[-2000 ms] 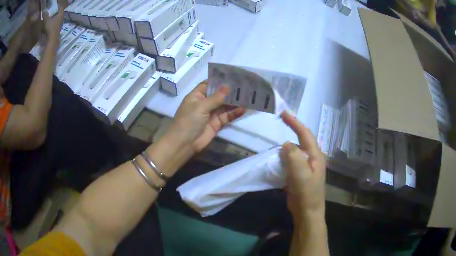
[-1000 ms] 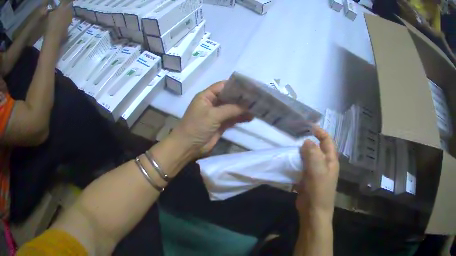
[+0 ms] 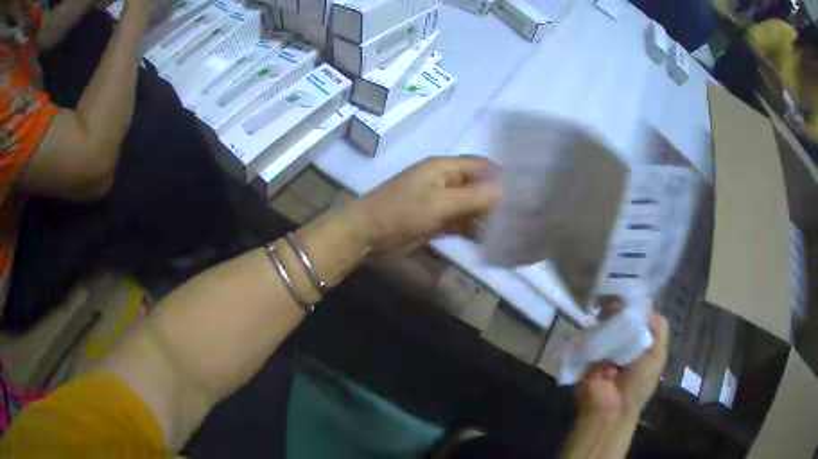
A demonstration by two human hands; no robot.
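Observation:
A printed leaflet (image 3: 561,193) is opened out into panels between my hands, blurred by motion. My left hand (image 3: 448,197) pinches its left edge between thumb and fingers. My right hand (image 3: 628,363) is at the leaflet's lower right, closed around the white wrapped bundle (image 3: 610,345), whose end points toward the lower left. The leaflet's right panel, with dark drawings, stands just above my right hand; whether those fingers also grip it is unclear. Part of the bundle is hidden by the fingers.
Rows of white retail boxes (image 3: 287,112) lie on the white-covered table (image 3: 574,85) at the left. A brown carton (image 3: 749,215) stands open at the right, with box ends beside it. Small white boxes (image 3: 657,40) lie at the far side. Another person's arm (image 3: 99,125) is at the left.
The leaflet has gone from a narrow folded strip to spread panels. My right hand and the bundle have moved right and down, and the bundle is turned. The view has shifted.

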